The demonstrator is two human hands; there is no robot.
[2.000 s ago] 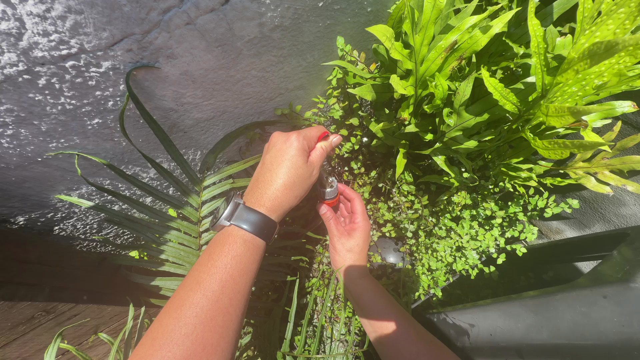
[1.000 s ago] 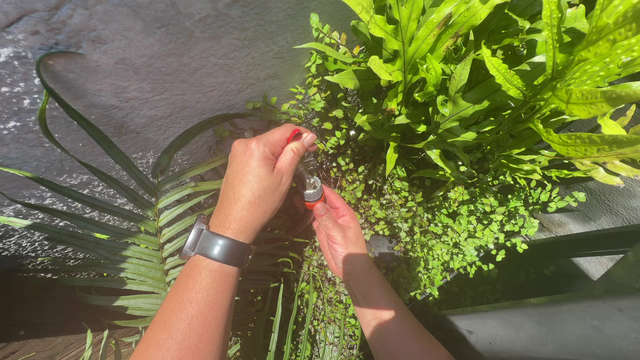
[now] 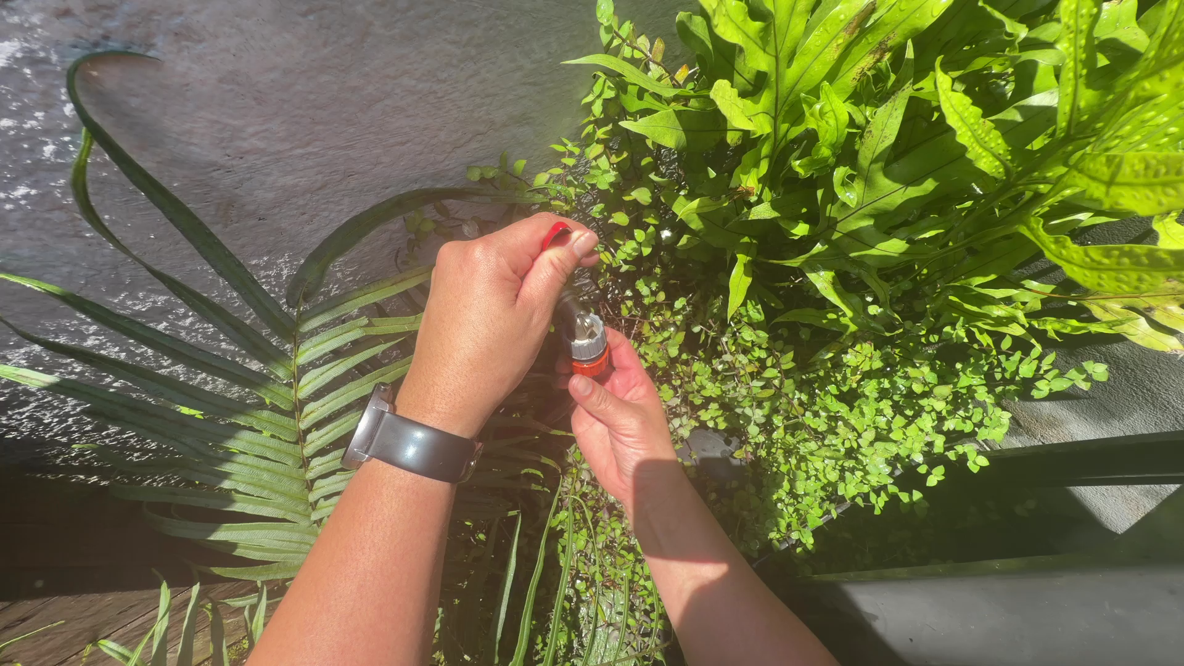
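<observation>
My left hand (image 3: pixel 495 310), with a dark-banded watch (image 3: pixel 412 444) on its wrist, pinches a small red-handled item (image 3: pixel 556 234) between thumb and fingers. What this item is exactly, I cannot tell; its lower part is hidden by the hand. Just below and to the right, my right hand (image 3: pixel 620 407) holds a small fitting with a grey ribbed collar and orange ring (image 3: pixel 589 347), perhaps a hose or tap connector. The fitting's upper, clear or metallic part reaches up beside my left fingers. Whether the two items are joined is not clear.
A palm frond (image 3: pixel 296 388) spreads on the left before a grey textured wall (image 3: pixel 370 102). Small-leaved creeping foliage (image 3: pixel 832 416) and a large bright green fern (image 3: pixel 832 139) fill the right. A dark smooth edge (image 3: pixel 1017 601) lies lower right, wooden boards (image 3: pixel 83 624) lower left.
The hands stay close together with the same items in them. No clear change in grip shows; the view has shifted slightly.
</observation>
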